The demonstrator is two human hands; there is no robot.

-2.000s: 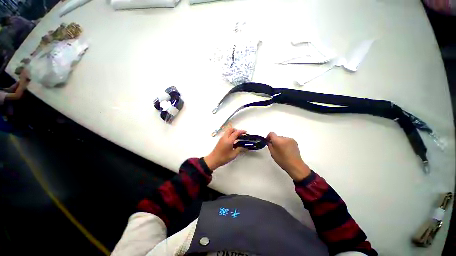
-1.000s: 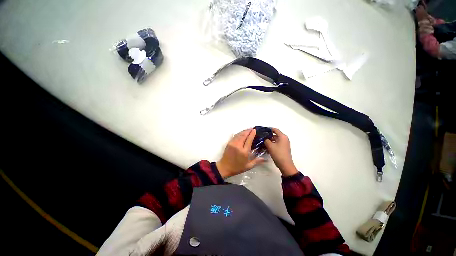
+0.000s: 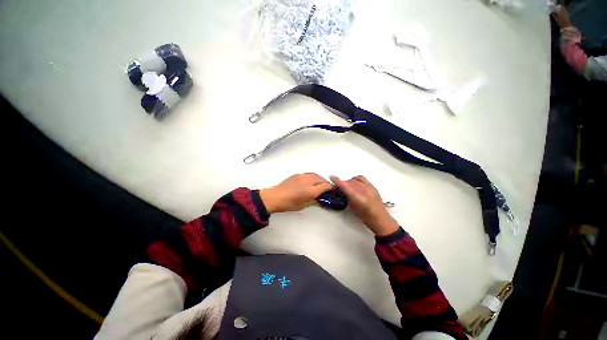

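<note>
A small black rolled strap (image 3: 333, 200) is held between both hands near the table's front edge, partly hidden by the fingers. My left hand (image 3: 296, 192) grips its left side. My right hand (image 3: 361, 198) lies over its upper right side. A small metal clip (image 3: 389, 204) shows just right of my right hand. Beyond the hands, black shoulder straps (image 3: 393, 141) lie stretched across the table, with silver hooks at their left ends, and another hook and clear plastic film at the right end.
Black rolls with white bands (image 3: 158, 81) sit at the left. A clear bag of white pieces (image 3: 307, 36) lies at the back centre, white paper bands (image 3: 459, 99) behind the straps, and a khaki strap bundle (image 3: 491, 304) at the right table edge. A person's arm (image 3: 570, 43) shows far right.
The view has shifted. The roll has turned flatter in my hands, and my right hand has moved over it. The metal clip now shows right of my right hand.
</note>
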